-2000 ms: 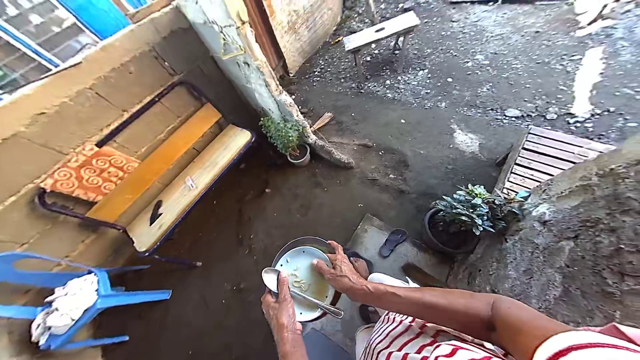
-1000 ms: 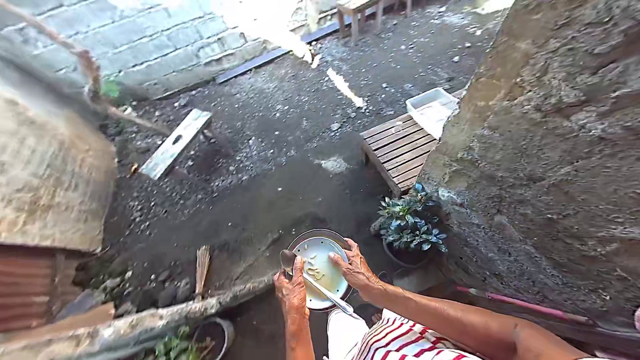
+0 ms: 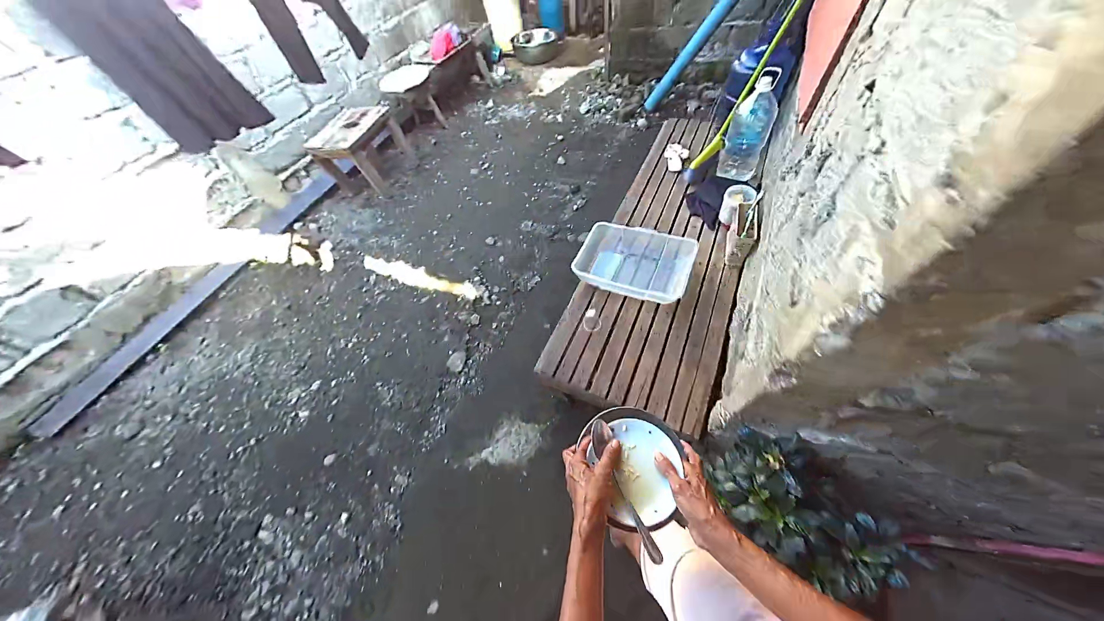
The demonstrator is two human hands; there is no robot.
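A round white plate (image 3: 649,487) with food scraps on it is held level in front of me, on top of a dark-rimmed round dish or pan (image 3: 634,412) that shows around its edge. My left hand (image 3: 592,483) grips the left rim, its thumb near the bowl of a metal spoon (image 3: 627,500). The spoon lies across the plate, and its handle sticks out over the near rim. My right hand (image 3: 690,492) grips the right rim, with the thumb over the edge. The fingers beneath the plate are partly hidden.
Beyond the plate stands a slatted wooden platform (image 3: 630,349) with a clear plastic container (image 3: 636,261), a large water bottle (image 3: 752,129) and a cup (image 3: 737,203). A potted plant (image 3: 776,500) is at right, by a rough wall (image 3: 845,216). A wooden stool (image 3: 349,134) stands far left.
The view has swung right, from the bench and chair toward the slatted platform. Both hands still hold the plate with the spoon on it.
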